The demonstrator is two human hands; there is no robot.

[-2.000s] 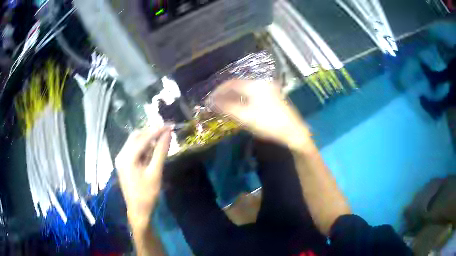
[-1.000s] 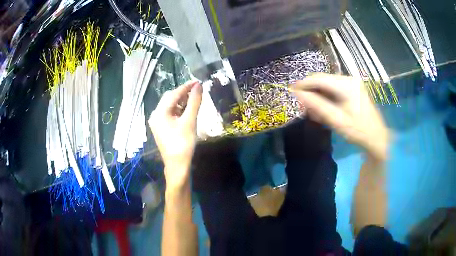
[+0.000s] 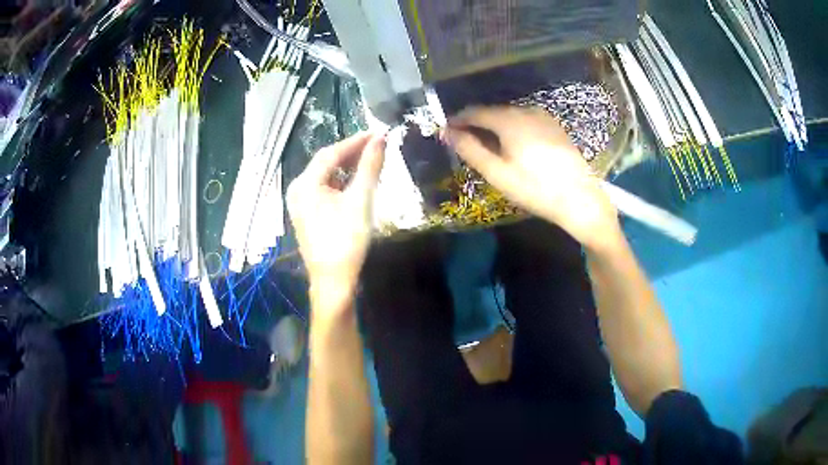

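My left hand (image 3: 334,204) is at the left side of the work point (image 3: 418,121), thumb and forefinger pinched; anything between them is too small to tell. My right hand (image 3: 540,168) is on the other side, its fingertips pinched close to the work point. A white-sleeved wire (image 3: 649,213) runs out from under my right hand toward the right; its front end is hidden by the hand. The heap of small silver pieces (image 3: 581,113) lies partly behind my right hand. Small yellow pieces (image 3: 478,202) lie at the heap's near edge.
The pale machine column (image 3: 374,45) and grey machine box (image 3: 527,32) stand behind the work point. White-sleeved wire bundles (image 3: 150,191) with yellow and blue ends lie at left. Another bundle (image 3: 667,86) lies right of the tray. A red stool (image 3: 218,400) is below the bench.
My right hand has moved left from the silver heap to the work point. A white-sleeved wire now shows beyond it. My left hand remains beside the work point. The view has shifted slightly.
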